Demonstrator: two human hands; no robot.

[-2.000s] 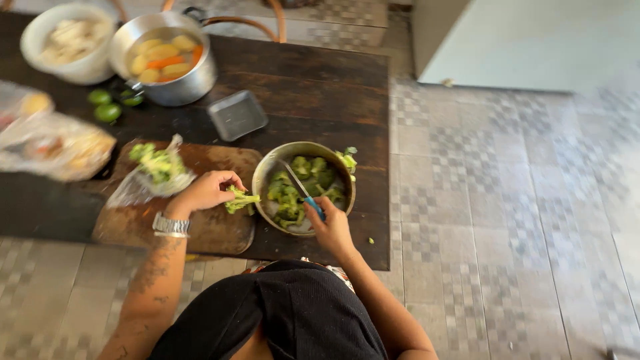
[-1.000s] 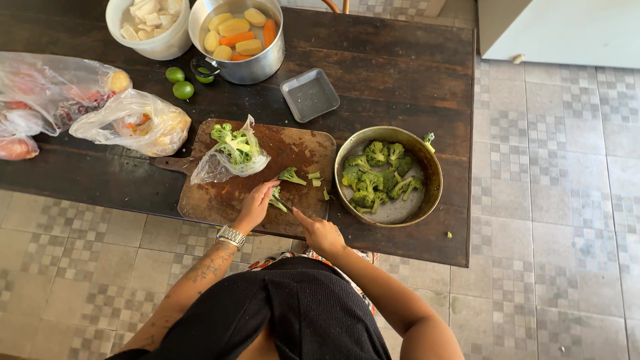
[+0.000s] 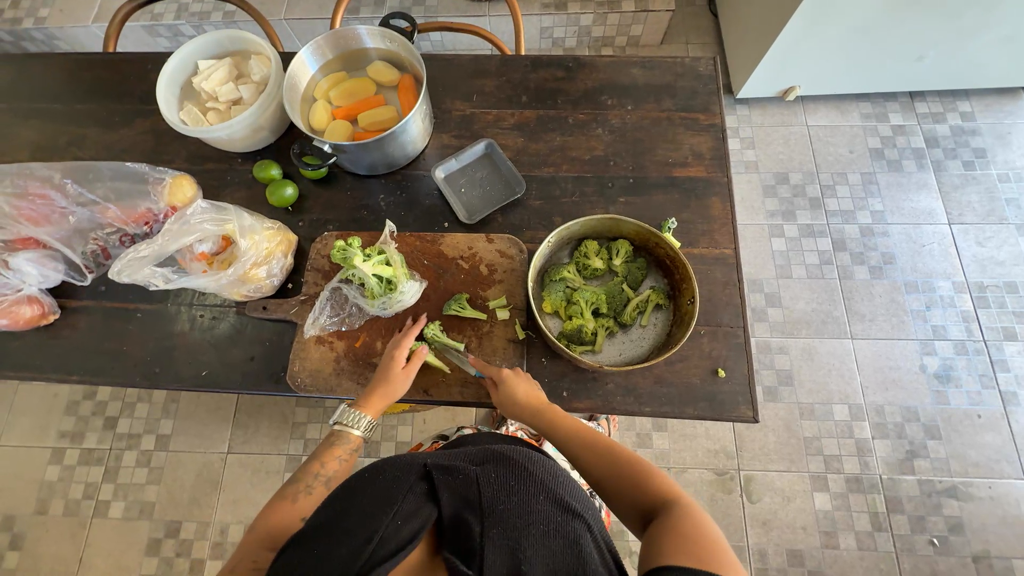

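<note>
My right hand grips a blue-handled knife, its blade against a broccoli floret on the wooden cutting board. Touching broccoli at the board's front, my left hand has its fingers extended; whether it pinches a piece is unclear. Another floret and small stem bits lie farther back. Broccoli in clear plastic wrap rests on the board's left half. To the right, a round metal pot holds several florets.
Behind the board are a black foam tray, a metal pot of potatoes and carrots in water, a white tub of pale chunks and limes. Plastic bags of produce lie left. The dark wooden table ends right of the broccoli pot.
Two seconds ago the knife was over the broccoli pot and my left hand held a broccoli piece near its rim. Both hands are now at the board's front, with the knife against a floret.
</note>
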